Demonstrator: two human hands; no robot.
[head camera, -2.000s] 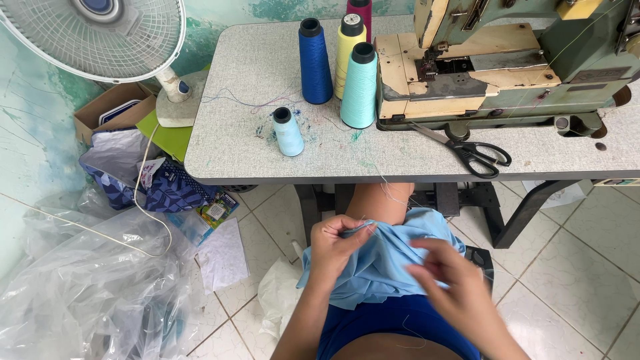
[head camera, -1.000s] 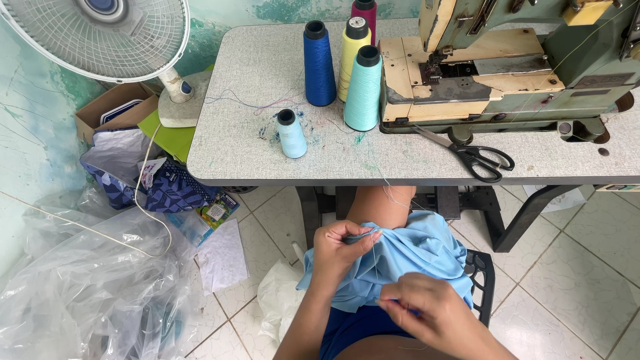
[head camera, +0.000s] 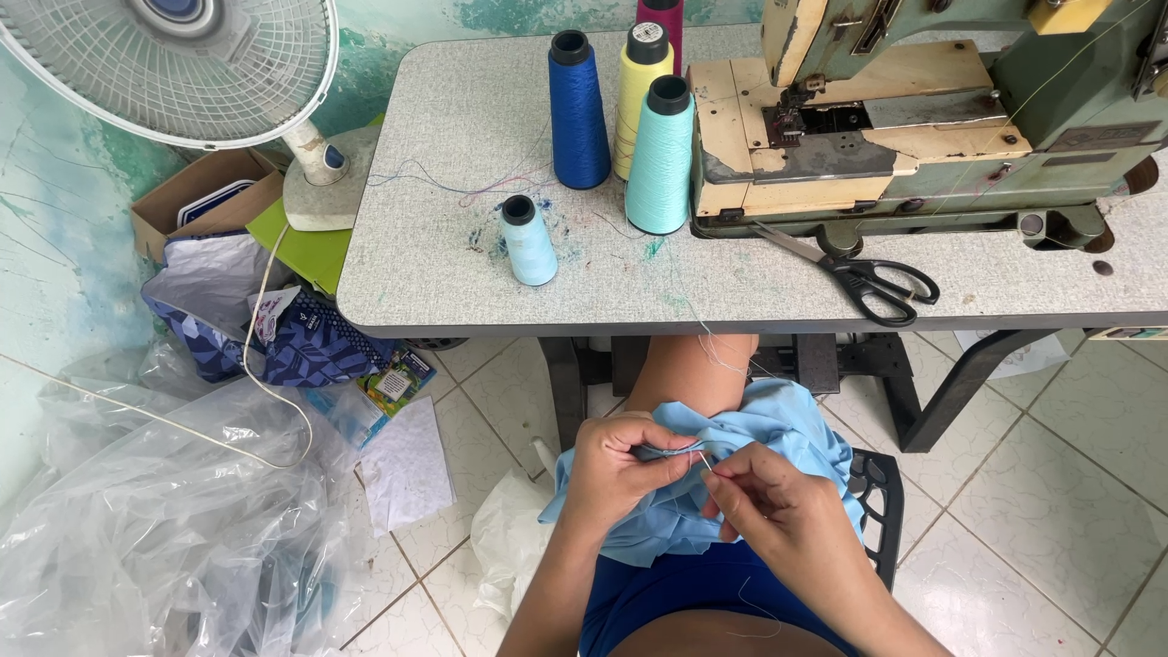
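Light blue fabric (head camera: 785, 433) lies bunched over my lap. My left hand (head camera: 630, 461) pinches a folded edge of it between thumb and fingers. Just to the right, my right hand (head camera: 762, 493) holds a thin needle (head camera: 705, 463) between thumb and forefinger, its tip at the pinched edge. On the table above stand a small light blue thread cone (head camera: 529, 242), a dark blue cone (head camera: 579, 114), a yellow cone (head camera: 639, 105), a turquoise cone (head camera: 661, 160) and a magenta cone (head camera: 663, 23). Black-handled scissors (head camera: 862, 278) lie near the front edge.
An industrial sewing machine (head camera: 849, 137) stands at the right of the speckled table (head camera: 438, 265). At the left are a white fan (head camera: 192, 55), a cardboard box (head camera: 196, 201), a patterned blue bag (head camera: 310, 342) and clear plastic sheeting (head camera: 164, 511). Loose threads hang over the table edge.
My right hand has moved up to the fabric edge beside my left hand; one second ago it was lower, near the waist. My left hand keeps its hold on the fabric.
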